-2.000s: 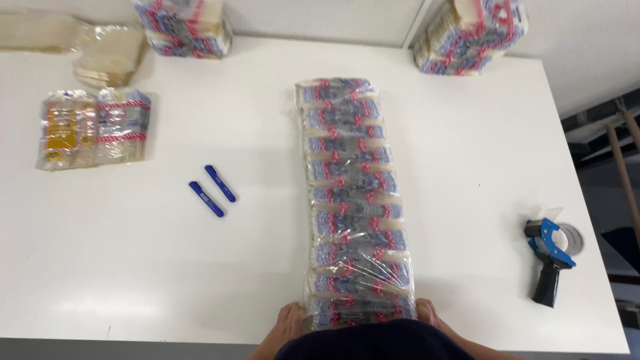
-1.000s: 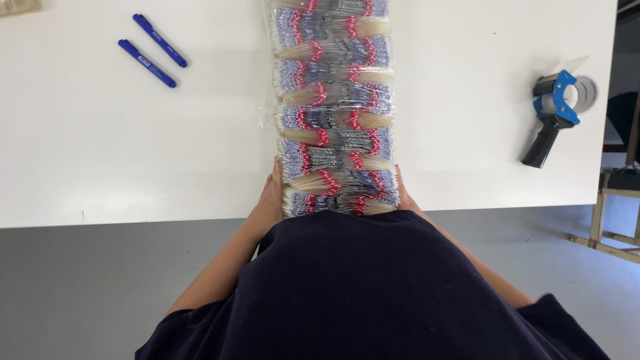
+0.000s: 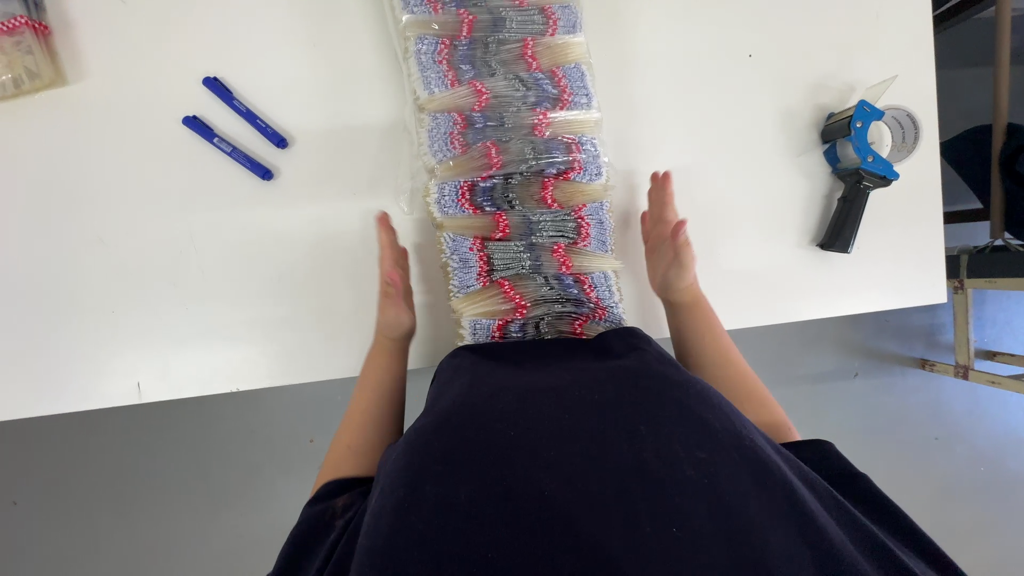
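A long row of stacked printed plastic bags (image 3: pixel 512 192), white, blue and red, lies on the white table inside a clear plastic sleeve. Its near end meets the front of my dark shirt. My left hand (image 3: pixel 394 280) is raised a little to the left of the row, palm facing it, fingers straight and holding nothing. On the other side my right hand (image 3: pixel 668 240) faces the row in the same way, apart from it, with the thumb slightly off the fingers. Neither hand appears to touch the row.
Two blue markers (image 3: pixel 245 112) (image 3: pixel 228 148) lie side by side on the table's left part. A blue and black tape dispenser (image 3: pixel 860 152) with a roll of clear tape lies at the right. Part of a plastic packet (image 3: pixel 28 56) shows at the upper left. Beyond the table's right edge stands a stool (image 3: pixel 964 320).
Both hands, at the sides of the row's near end a second ago, have moved apart from it, left and right. The view has tilted down toward my body since the oldest frame.
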